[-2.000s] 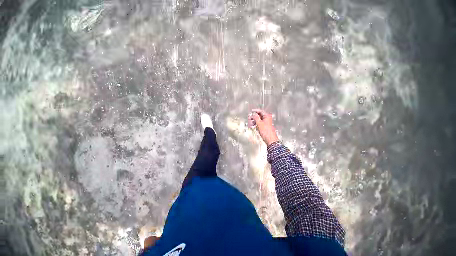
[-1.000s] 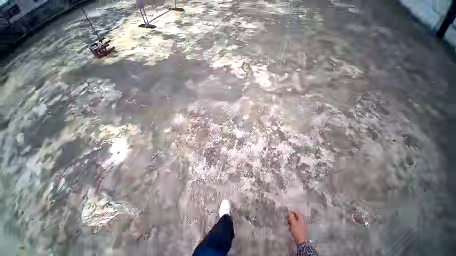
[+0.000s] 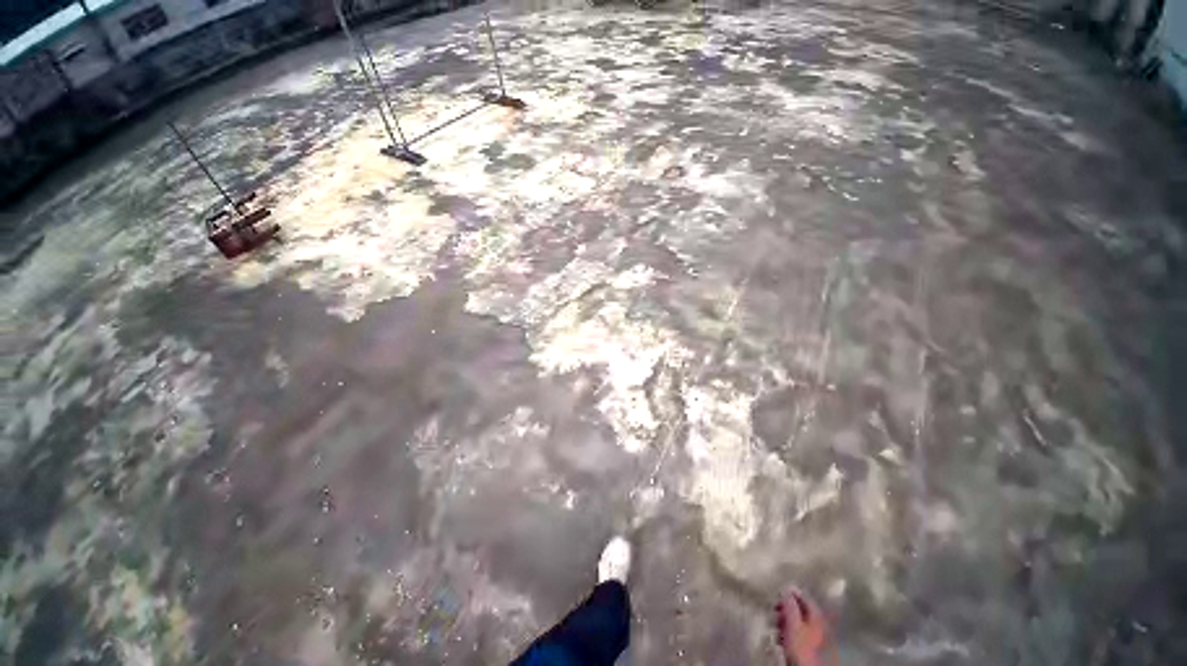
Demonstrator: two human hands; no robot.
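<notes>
My right hand point(image 3: 802, 630) shows small and blurred at the bottom edge, right of my leg. It is bare with the fingers curled; whether it holds anything cannot be told. My left hand is not in view. The patchy grey concrete floor point(image 3: 833, 390) fills most of the view, with pale, worn patches running across it. My foot in a white shoe point(image 3: 616, 559) and a dark trouser leg show at the bottom middle.
A reddish object with a long thin handle point(image 3: 244, 232) stands on the floor at upper left. Behind it is a thin metal frame on dark feet point(image 3: 404, 154). A low wall point(image 3: 195, 55) runs along the upper left. A pale wall point(image 3: 1172, 52) shows at upper right.
The view has tilted up from the floor at my feet to the open yard. The red object, metal frame and walls have come into view. My right hand has moved to the bottom edge.
</notes>
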